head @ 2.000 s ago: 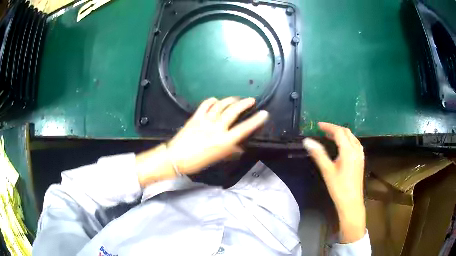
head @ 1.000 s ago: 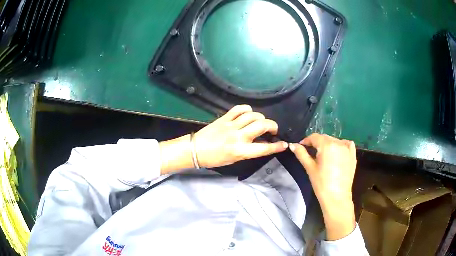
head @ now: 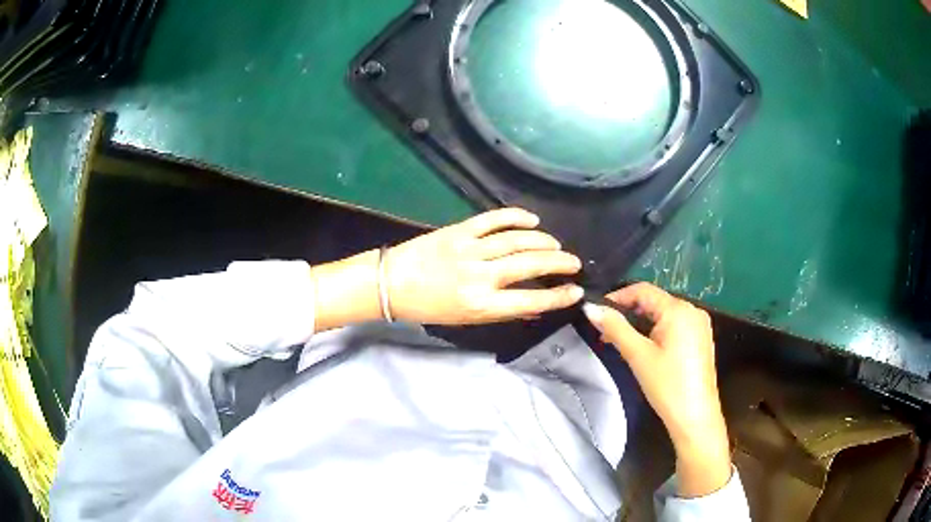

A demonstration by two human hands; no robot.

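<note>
The square black frame (head: pixel 531 194) lies turned on the green bench, one corner pointing towards me over the near edge. Its large round opening shows the bench. My left hand (head: pixel 490 270) grips the frame's near corner, fingers on it and thumb tip at its edge. My right hand (head: pixel 669 342) is just right of that corner, thumb and forefinger pinching a thin dark sealing strip (head: pixel 619 306). The fingertips of both hands nearly meet. Most of the strip is hidden or dark against the frame.
Nested black frames (head: pixel 87 46) stand at the upper left. A dark stack (head: pixel 919 224) is cut off at the right edge. Yellow strips (head: pixel 20 336) hang at the lower left. An open cardboard box (head: pixel 827 438) is below the bench at the right. The bench edge (head: pixel 265 188) runs diagonally.
The frame has turned from square-on to corner towards me. My left hand has moved from the ring to the near corner. My right hand has closed from apart to a pinch beside it.
</note>
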